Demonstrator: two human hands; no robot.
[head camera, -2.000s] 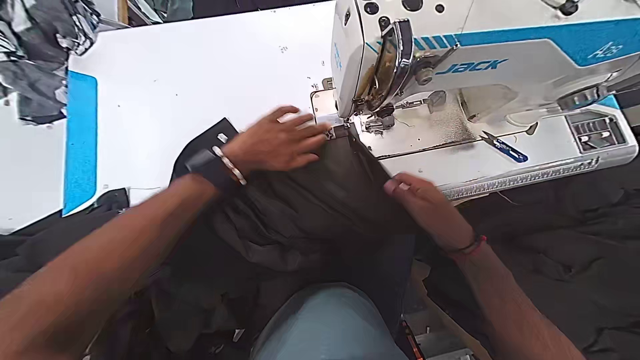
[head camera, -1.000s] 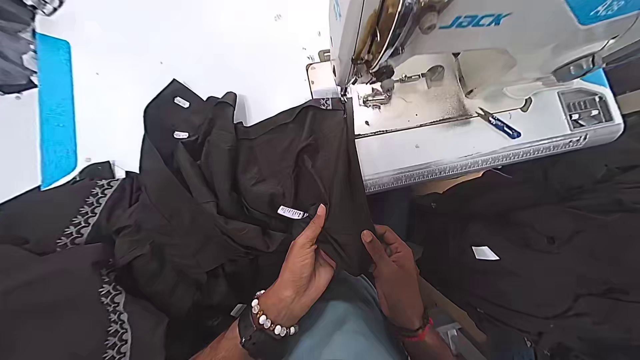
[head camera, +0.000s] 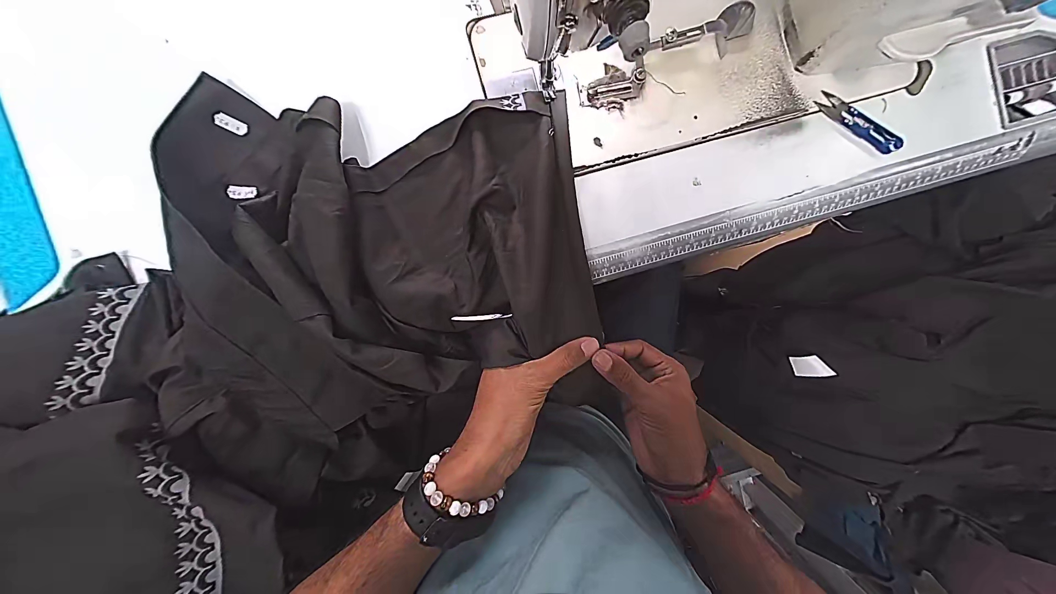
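A black garment piece (head camera: 412, 239) lies over the front edge of the white sewing table. Its upper right corner sits under the presser foot (head camera: 548, 78) of a sewing machine, and its right edge runs down from there toward my lap. My left hand (head camera: 520, 404), with a beaded bracelet and dark band on the wrist, holds that edge between thumb and fingers, which are partly hidden by cloth. Right beside it, my right hand (head camera: 660, 396) pinches the same edge, thumb tip close to my left thumb. Small white stickers (head camera: 231, 124) with writing are on the cloth.
Blue-handled thread snips (head camera: 862, 124) lie on the machine bed, right of the needle area. A ruler strip (head camera: 792, 206) follows the table's front edge. More black cloth (head camera: 825, 330) hangs at the right with a white tag (head camera: 812, 366). Embroidered black cloth (head camera: 66, 462) lies at the left.
My left hand has come down from the cloth near the presser foot to the lower edge. My right hand has also moved lower, and both hands are now close together. The view has shifted.
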